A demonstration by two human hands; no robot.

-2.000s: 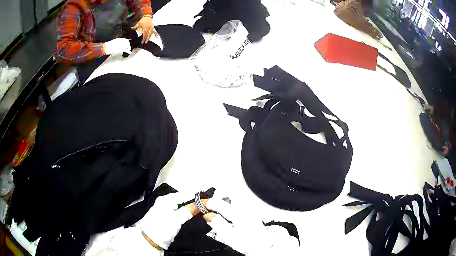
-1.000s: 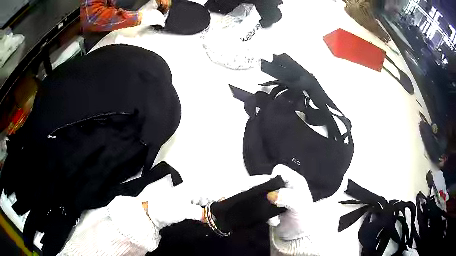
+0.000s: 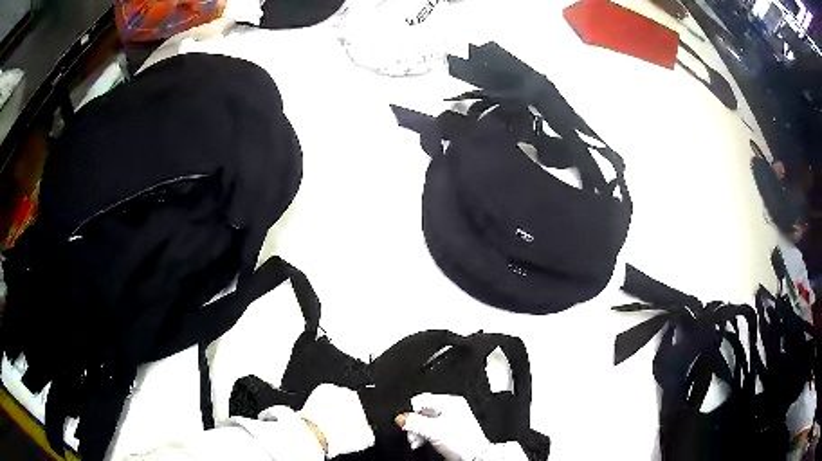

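A black fabric bag with straps (image 3: 406, 360) lies at the bottom centre in front of me, its straps looping up to the left and right. My left hand (image 3: 335, 419), in a white glove, rests on the bag's lower left part; its fingers are hard to make out. My right hand (image 3: 437, 425), gloved with a fingertip bare, is on the bag's lower middle with fingers curled; whether it grips the fabric cannot be told. The hands are a short way apart. No metal ring can be made out at the hands.
A large heap of black bags (image 3: 171, 144) fills the left. Stacked crescent bags (image 3: 532, 216) lie at centre right, more strapped bags (image 3: 721, 378) at lower right. A clear plastic bag (image 3: 392, 45), a red piece (image 3: 622, 31) and an orange sleeve (image 3: 171, 16) are at the far side.
The black strap piece held between both hands is no longer raised. The bag now lies spread out with its loops showing, and my right hand has moved down and left. The view has shifted.
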